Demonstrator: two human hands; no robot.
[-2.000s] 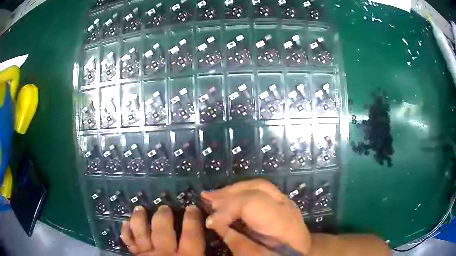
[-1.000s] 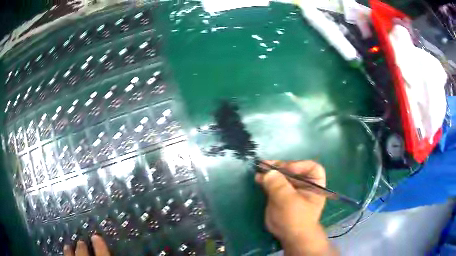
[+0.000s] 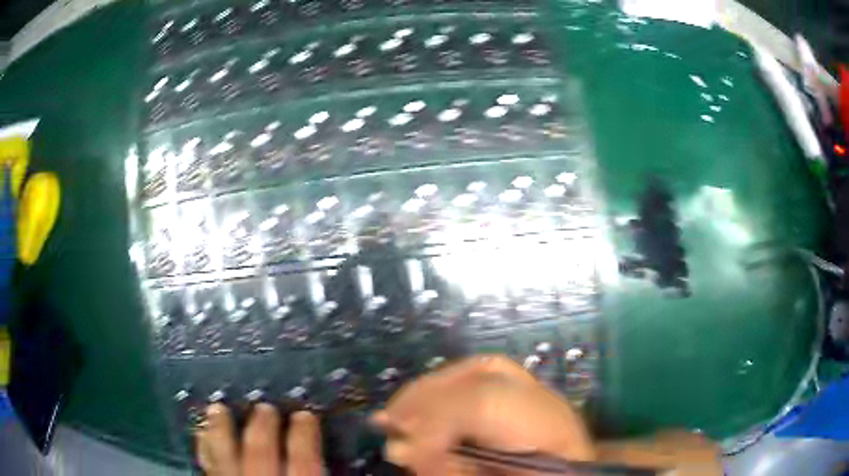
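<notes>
A clear blister tray (image 3: 372,165) with rows of small dark modules and white squares lies in front of me, blurred and with strong glare. My left hand (image 3: 259,442) rests with its fingertips on the tray's near part, at the lower edge of the picture. My right hand (image 3: 489,414) is over the near rows, just right of my left hand, and holds dark tweezers (image 3: 521,457). The tweezer tips are hidden or blurred, so I cannot tell if they hold a part. A pile of small black pieces (image 3: 659,237) lies right of the tray.
A yellow-and-blue object (image 3: 37,217) stands at the far left, with a black flat object (image 3: 42,376) below it. A white tube-like object (image 3: 788,98), clear tubing (image 3: 817,321) and something red (image 3: 843,98) are at the right. The surface is glossy green (image 3: 652,363).
My right hand with the tweezers has moved from the black pile back to the tray's near rows, beside my left hand. The view has turned back left.
</notes>
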